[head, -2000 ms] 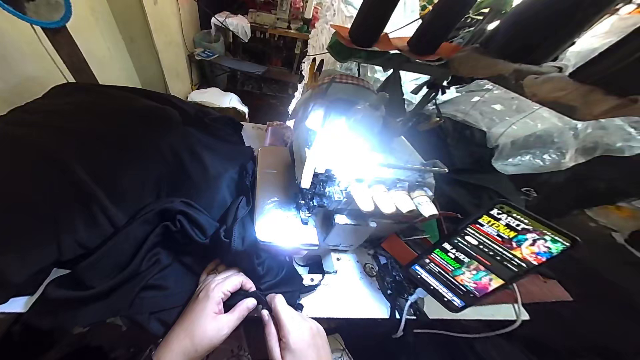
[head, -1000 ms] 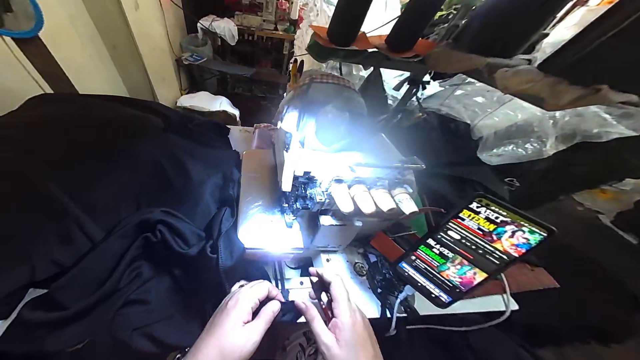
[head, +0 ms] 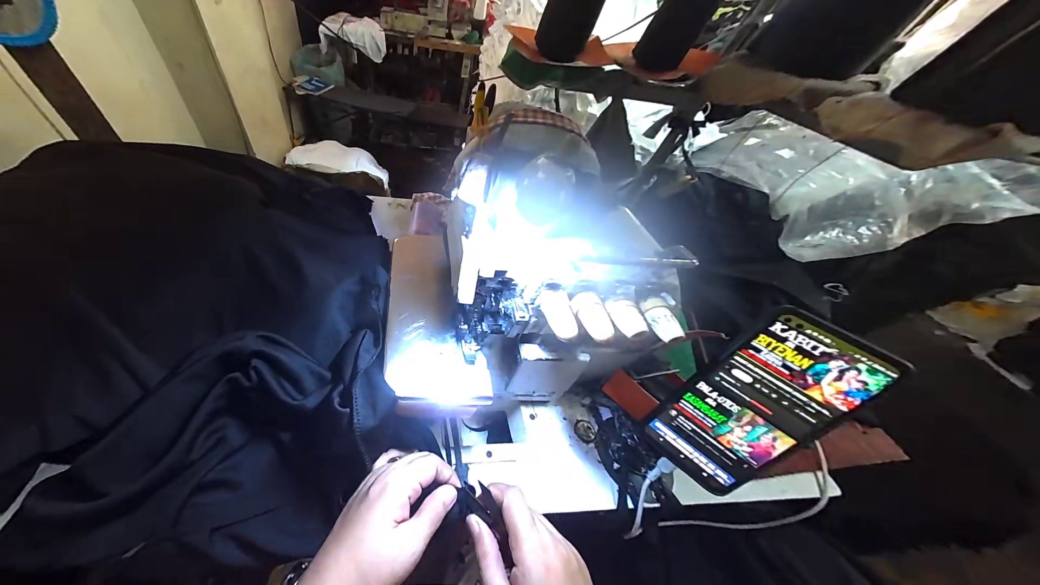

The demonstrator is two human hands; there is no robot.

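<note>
My left hand (head: 398, 512) pinches a narrow piece of black fabric (head: 475, 508) between thumb and fingers, just in front of an overlock sewing machine (head: 528, 244). My right hand (head: 528, 540) grips the other side of that piece, close beside the left; a dark pointed item, perhaps a small tool, shows between its fingers. Thin dark strands run from the hands up to the machine's bed plate (head: 431, 357). Glare from the machine's lamp hides much of the needle area. A large heap of black fabric (head: 187, 325) lies left of the machine and reaches my left wrist.
Right of the machine, a phone (head: 780, 398) with a lit screen leans at an angle, a white cable (head: 731, 524) attached. Clear plastic sheeting (head: 853, 195) lies behind it. Dark thread cones (head: 569, 28) stand above on a rack. A white cloth bundle (head: 337, 162) sits beyond the heap.
My hands stay close together by the machine bed. One second ago the fingers of my right hand were raised around a dark item; now they are lower and closer to the left.
</note>
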